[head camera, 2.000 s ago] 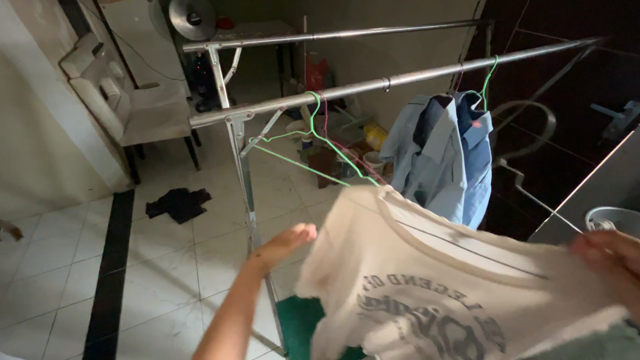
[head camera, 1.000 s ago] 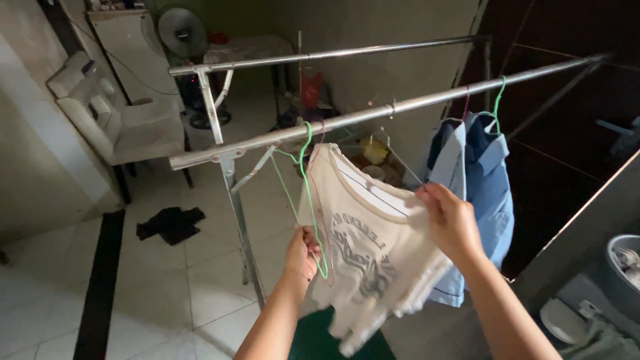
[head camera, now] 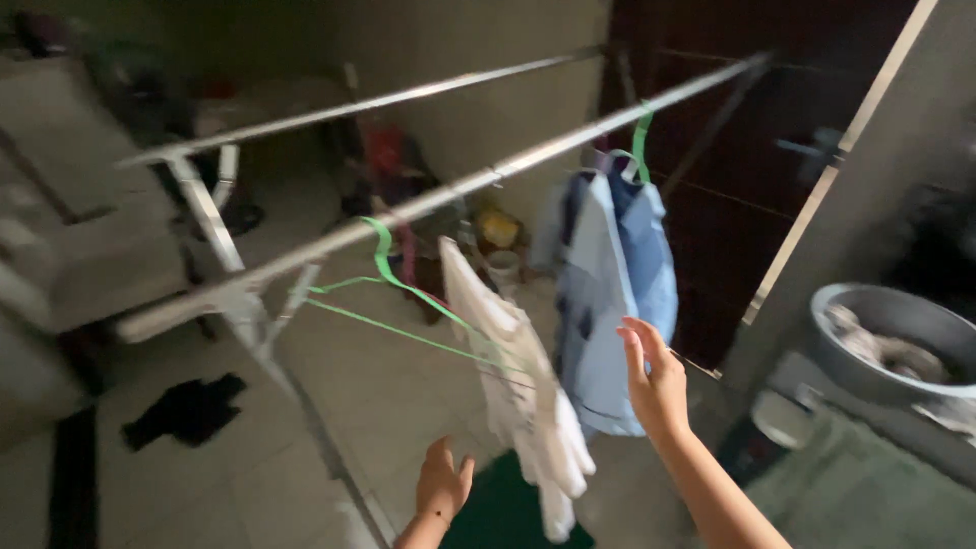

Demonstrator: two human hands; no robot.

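Observation:
A cream printed shirt point(head camera: 518, 366) hangs from one side of a green plastic hanger point(head camera: 383, 255) hooked on the front metal rail point(head camera: 457, 188); the hanger's left arm is bare. My left hand point(head camera: 444, 479), fingers apart and holding nothing, is below the hanger, to the left of the shirt's lower part. My right hand point(head camera: 656, 374) is also empty, right of the shirt and in front of the light blue garment point(head camera: 606, 305). Blue garments hang close together farther along the rail, near another green hanger hook point(head camera: 643, 141).
The drying rack's leg point(head camera: 305, 404) stands at left centre. Black cloth point(head camera: 185, 409) lies on the tiled floor. At right, a grey basin point(head camera: 900, 335) holds cloth. A chair point(head camera: 114, 267) is at left, a dark door point(head camera: 724, 168) behind the rack.
The shirt was between both hands; now both hands have let go and it hangs from the green hanger. My right hand has moved away to the right. The view has shifted.

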